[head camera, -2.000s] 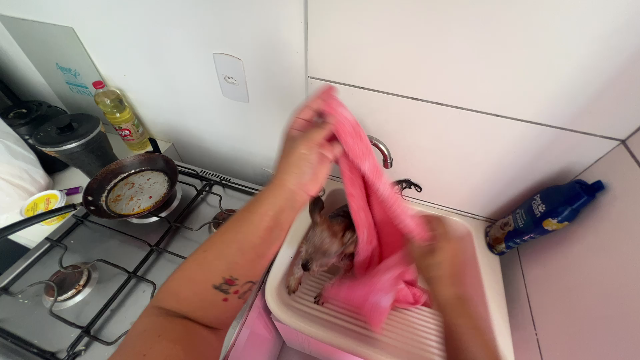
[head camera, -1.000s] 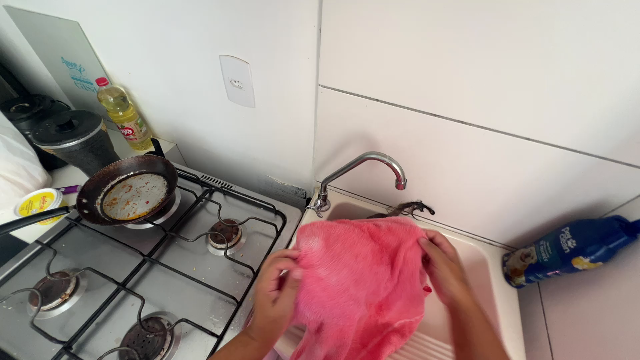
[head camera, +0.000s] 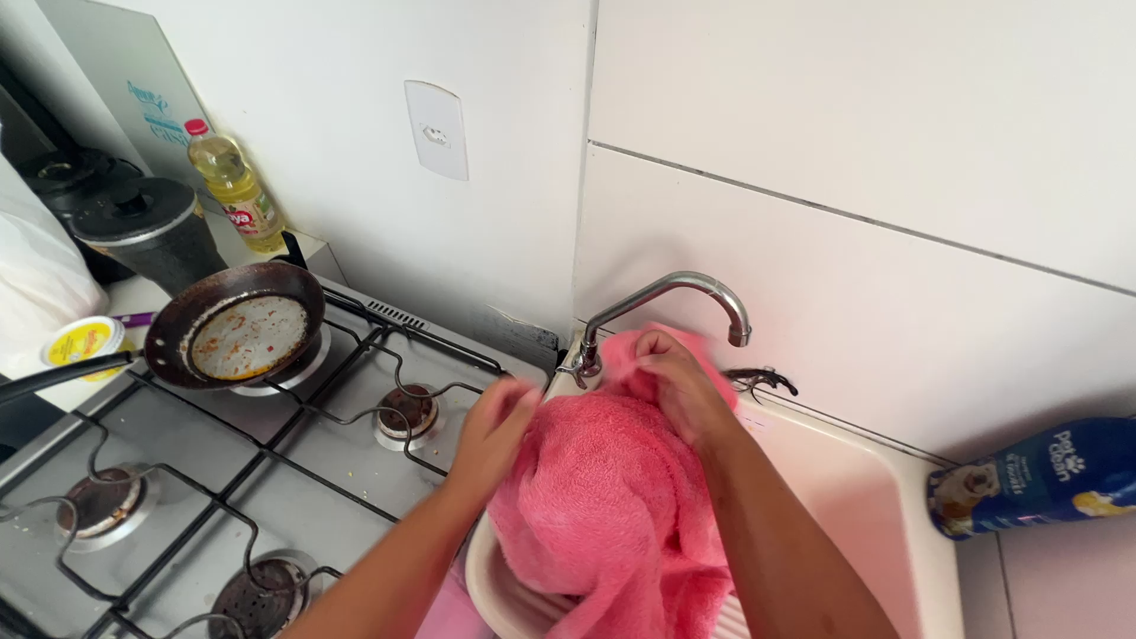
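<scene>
A pink towel (head camera: 590, 497) lies bunched over a rounded bulk in the laundry sink (head camera: 852, 479), below the chrome faucet (head camera: 679, 284). The small animal seen earlier is not visible; the towel hides what is under it. My left hand (head camera: 504, 422) is at the towel's upper left edge, blurred, and whether its fingers hold cloth is unclear. My right hand (head camera: 670, 377) pinches a raised part of the towel just below the faucet's spout.
Left of the sink stands a gas stove (head camera: 355, 470) with a frying pan (head camera: 248, 333) on its back left burner. Behind are a cooking oil bottle (head camera: 235, 186) and a black lidded container (head camera: 151, 231). A blue pet shampoo bottle (head camera: 1034, 479) lies tilted at the sink's right corner.
Two seconds ago a small wet animal showed in the sink beside the lifted towel; now the towel covers that area. My right hand has moved from the towel's right side to near the faucet.
</scene>
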